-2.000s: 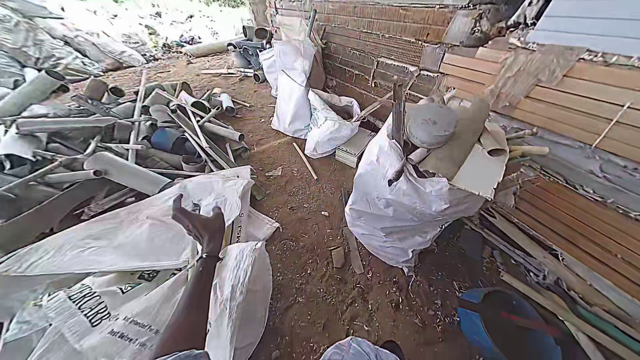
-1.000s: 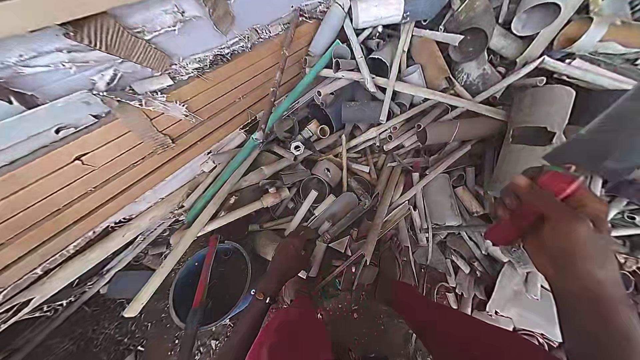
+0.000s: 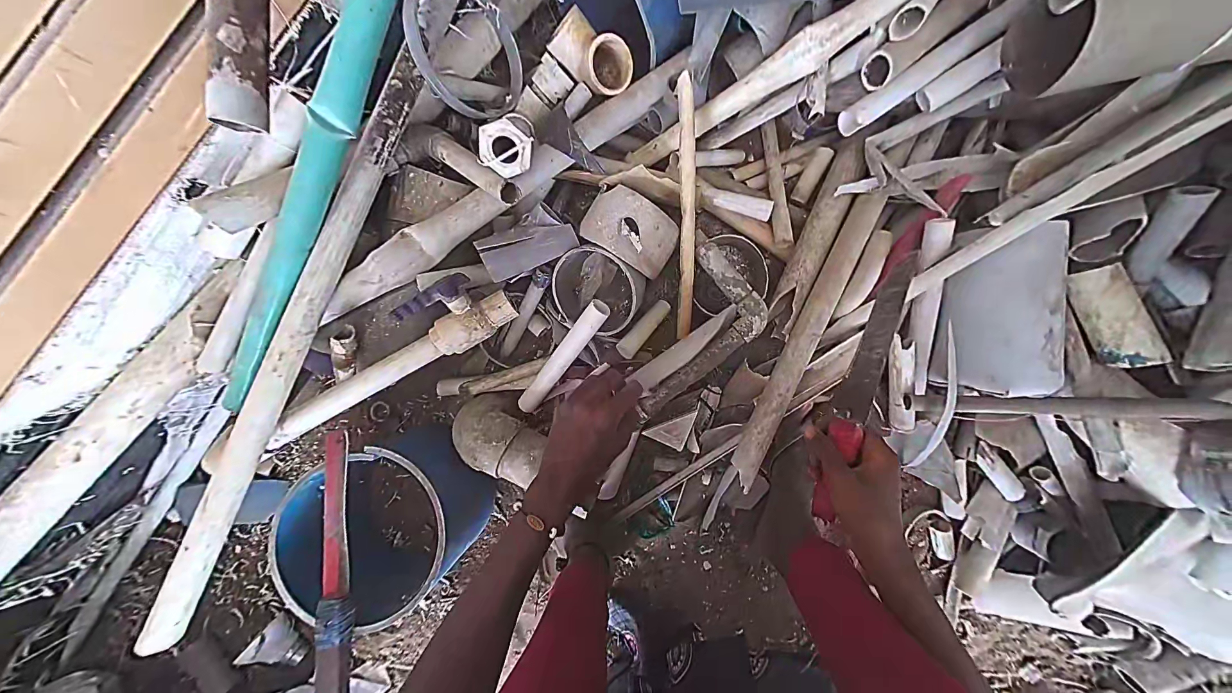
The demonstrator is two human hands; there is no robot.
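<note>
My right hand (image 3: 852, 476) grips the red handle (image 3: 844, 448) of a long-bladed tool, whose dark blade (image 3: 876, 346) points up and away over the scrap. My left hand (image 3: 592, 423), with a bracelet at the wrist, reaches down into the pile of plastic pipe pieces. Its fingers are curled beside a short white pipe (image 3: 565, 356) and a pointed pale pipe strip (image 3: 685, 348); whether they hold either one is unclear. A curved grey pipe elbow (image 3: 496, 443) lies just left of this hand. Beyond the fingers is a broken pipe collar with a hole (image 3: 628, 231).
A blue plastic container (image 3: 460, 491) lies at lower left, with a red-and-dark bar (image 3: 335, 520) across its opening. A long teal pipe (image 3: 313, 202) and a pale pole (image 3: 289, 346) slant along the left, beside orange-brown boards (image 3: 96, 144). Broken pipes surround the hands.
The view has swung from the white sacks to the pipe pile and closer in. The bladed tool, raised at the right one second ago, is now lower, in my right hand, closer to my left.
</note>
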